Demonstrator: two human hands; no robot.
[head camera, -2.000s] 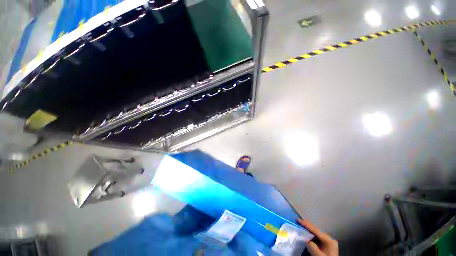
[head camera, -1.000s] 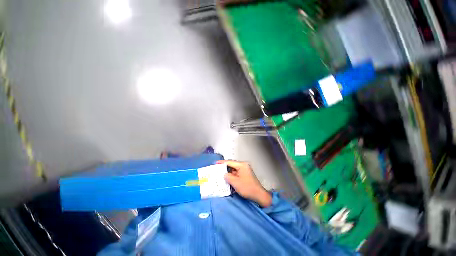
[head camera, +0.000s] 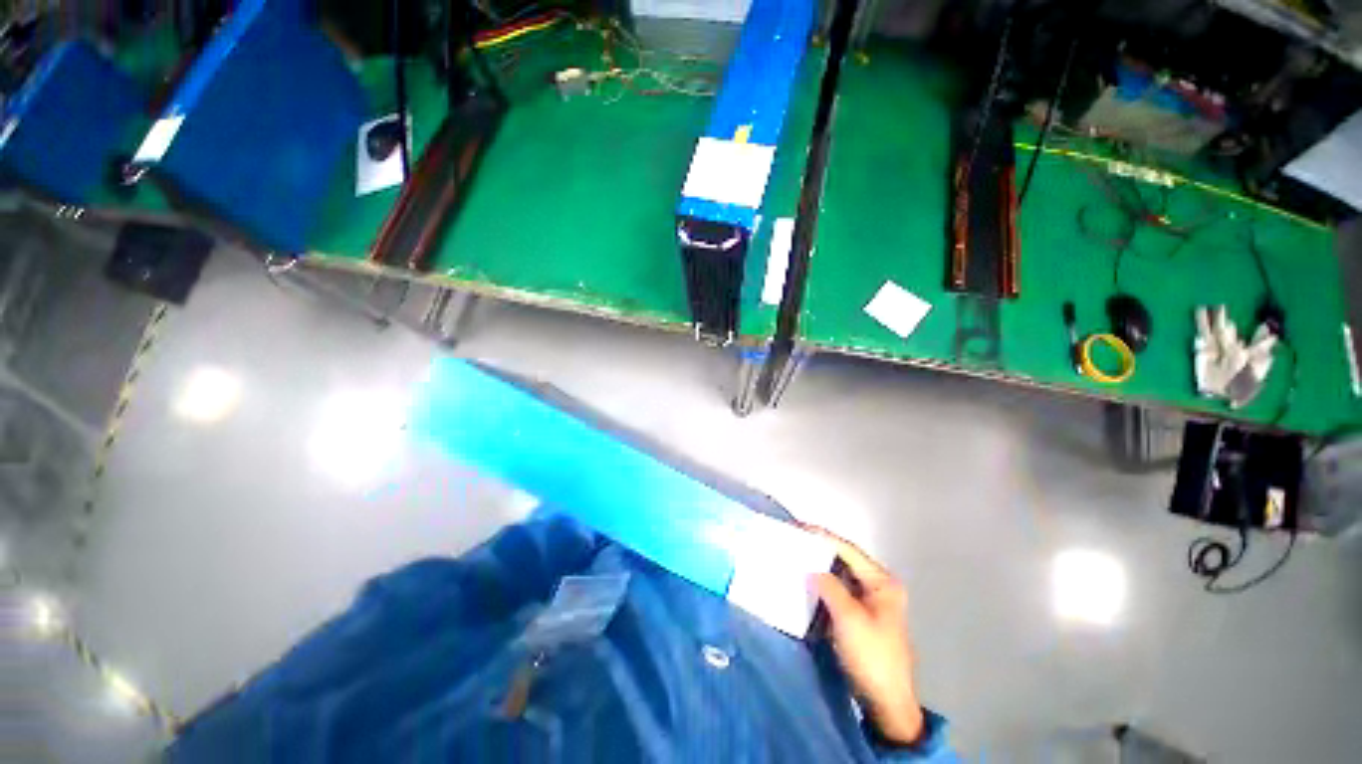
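A long bright-blue module (head camera: 598, 466) lies across the front of my body, its far end pointing up and left. A white record card (head camera: 780, 573) lies on its right end. My right hand (head camera: 872, 624) is bare and grips that right end, with the thumb at the card's edge. The module's underside is hidden. My left hand is not in view; the left sleeve runs down behind the module.
A green-matted bench (head camera: 598, 254) runs across ahead. On it stand a blue module with a card (head camera: 728, 172), other blue modules at left, a loose card (head camera: 896, 309), a yellow ring (head camera: 1105, 358) and whitish gloves (head camera: 1234, 358). A black tray (head camera: 1237, 475) hangs at right.
The view has turned from the rack and floor to the green bench, now straight ahead. My right hand still holds the module, which now slants up to the left.
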